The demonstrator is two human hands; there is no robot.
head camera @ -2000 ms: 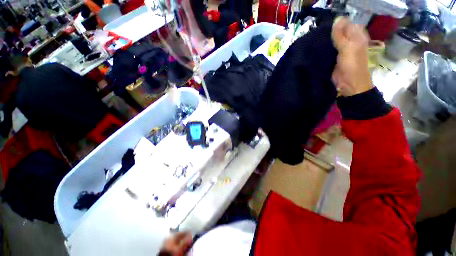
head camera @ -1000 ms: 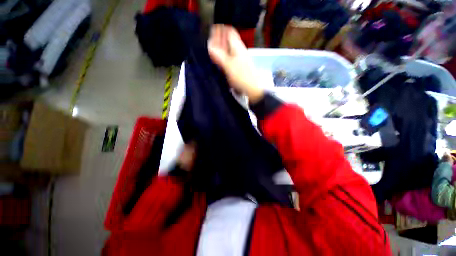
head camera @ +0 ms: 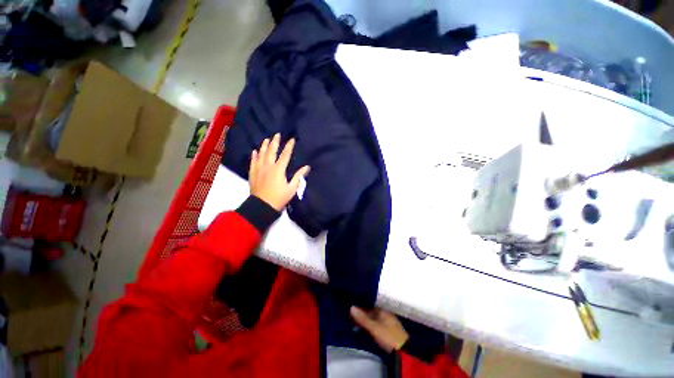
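Note:
A dark navy garment [head camera: 332, 148] lies across the left part of the white sewing table [head camera: 436, 88] and hangs over its front edge toward the lap. My left hand [head camera: 272, 176] rests flat on the garment with fingers spread, beside a small white label [head camera: 301, 187]. My right hand [head camera: 378, 326] is low at the table's front edge, against the hanging part of the garment; whether its fingers grip the cloth is unclear. The white sewing machine [head camera: 532, 199] stands to the right. Yellow-handled thread snips [head camera: 585, 310] lie on the table in front of it.
A pale blue trough [head camera: 576, 29] runs along the far table edge with dark cloth and clear plastic in it. A red lattice crate [head camera: 188, 199] stands left of the table. Cardboard boxes [head camera: 114, 122] and yellow-black tape [head camera: 177, 46] are on the floor further left.
The view has shifted closer over the table. The raised garment now lies spread on it. My left hand has come onto the cloth, and my right hand has dropped to the front edge.

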